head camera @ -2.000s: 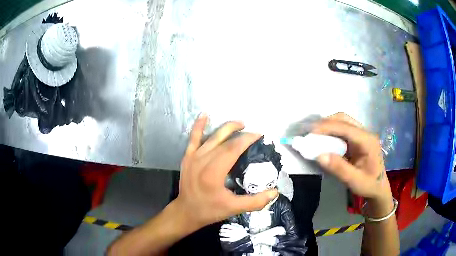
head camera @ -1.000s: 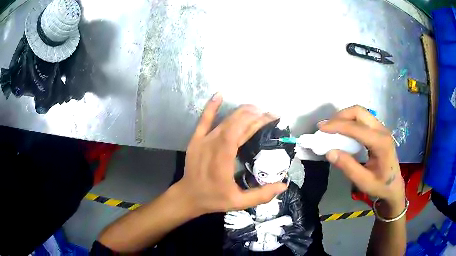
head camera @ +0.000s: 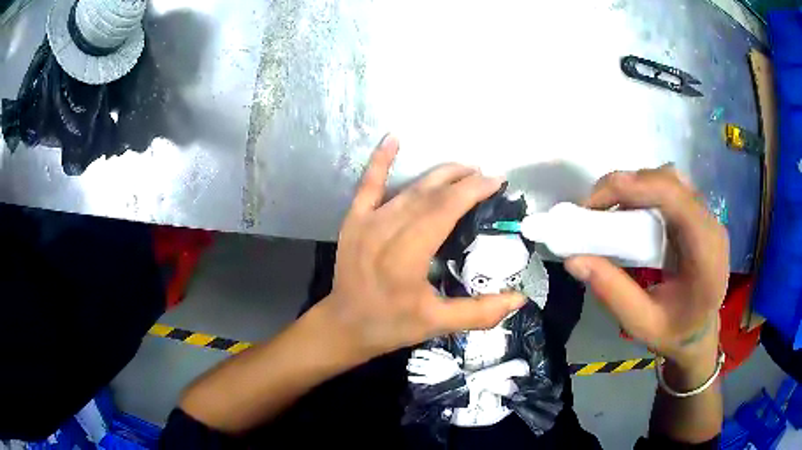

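A figure body (head camera: 482,373) with a white inked face, crossed white arms and open black coat is upright at the table's near edge. My left hand (head camera: 396,255) grips its head from the side, thumb across the lower face and fingers over the black spiky hair (head camera: 506,209). My right hand (head camera: 677,255) holds a white glue bottle (head camera: 607,234) sideways. Its thin blue-green tip is at the hair above the forehead; whether it touches cannot be told. A pale round piece shows behind the figure's head. The back of the head is hidden.
A second figure with a grey-white straw hat (head camera: 98,39) and black coat (head camera: 75,114) lies at far left. Black thread snips (head camera: 659,76) and a yellow knife (head camera: 743,138) lie at right. A blue bin (head camera: 783,193) and brown cardboard (head camera: 761,105) are at the right edge.
The glue bottle's tip has moved from beside the hair to its front. The figure and both hands have shifted right in view. The table items appear higher and the snips and knife further right.
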